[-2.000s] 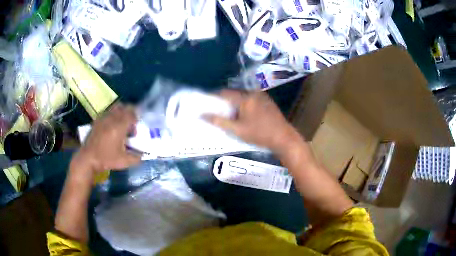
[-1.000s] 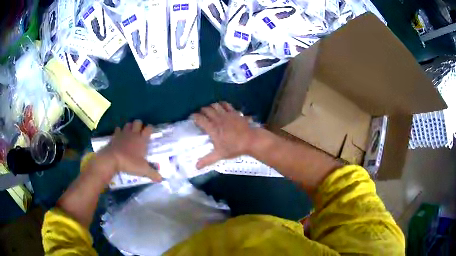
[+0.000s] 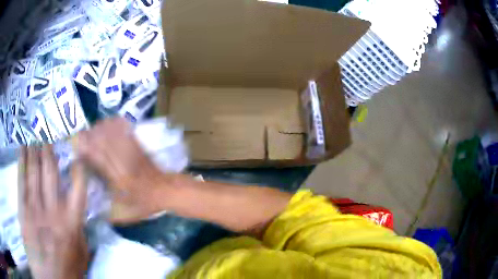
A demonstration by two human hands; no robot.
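A blurred row of white cable boxes in clear film (image 3: 164, 144) lies at the left, under both hands. My left hand (image 3: 52, 210) is over its left part, fingers straight. My right hand (image 3: 117, 163) is bent around its middle. The boxes' undersides and far left end are hidden or cut off. The open brown inner carton (image 3: 240, 103) stands right of my hands, its flap raised. One slim white cable box (image 3: 314, 120) stands on edge against its right wall.
Many bagged cable boxes (image 3: 112, 82) lie heaped at the upper left. Nested white trays (image 3: 377, 52) stand behind the carton. Whitish poly bags (image 3: 131, 259) lie at the bottom left. A red stool (image 3: 366, 213), green object (image 3: 467, 163) and blue object (image 3: 437, 240) are at the right.
The view has swung right, so the carton shows nearer the middle. Both hands stay on the boxes, now at the left, and the right hand has bent around them.
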